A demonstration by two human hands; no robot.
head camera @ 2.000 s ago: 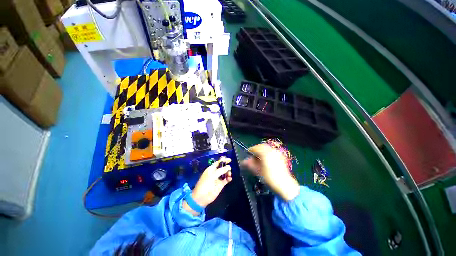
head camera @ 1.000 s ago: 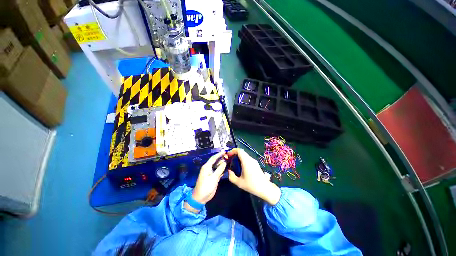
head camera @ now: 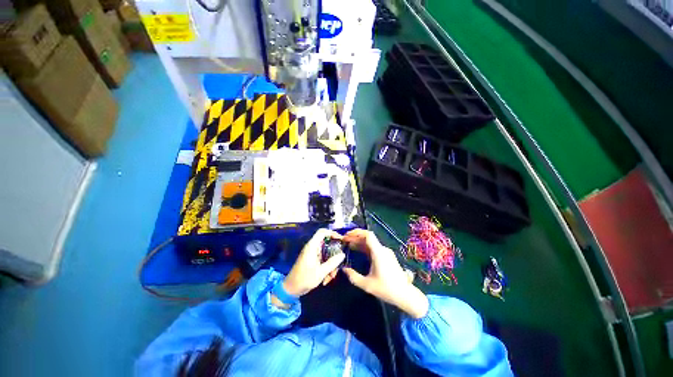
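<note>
A small dark workpiece (head camera: pixel 333 250) is held between my two hands in front of the machine's front panel. My left hand (head camera: pixel 313 263) grips it from the left, with the thumb on top. My right hand (head camera: pixel 375 266) has its fingertips on its right side. The fingers hide much of the workpiece. The pale fixture plate (head camera: pixel 285 184) lies beyond my hands, with the black fixture nest (head camera: pixel 321 207) at its right end and an orange block (head camera: pixel 236 203) at its left.
The silver press head (head camera: pixel 301 77) stands above the striped base. A pink and red wire pile (head camera: pixel 432 249) lies right of my right hand, with loose small parts (head camera: pixel 494 278) farther right. Black compartment trays (head camera: pixel 450 180) stand behind the wires, several pockets holding parts. A metal rail (head camera: pixel 550 177) runs along the right.
My right hand has come from near the wire pile to meet my left hand at the workpiece. The workpiece now shows more between my fingers. The camera view has shifted.
</note>
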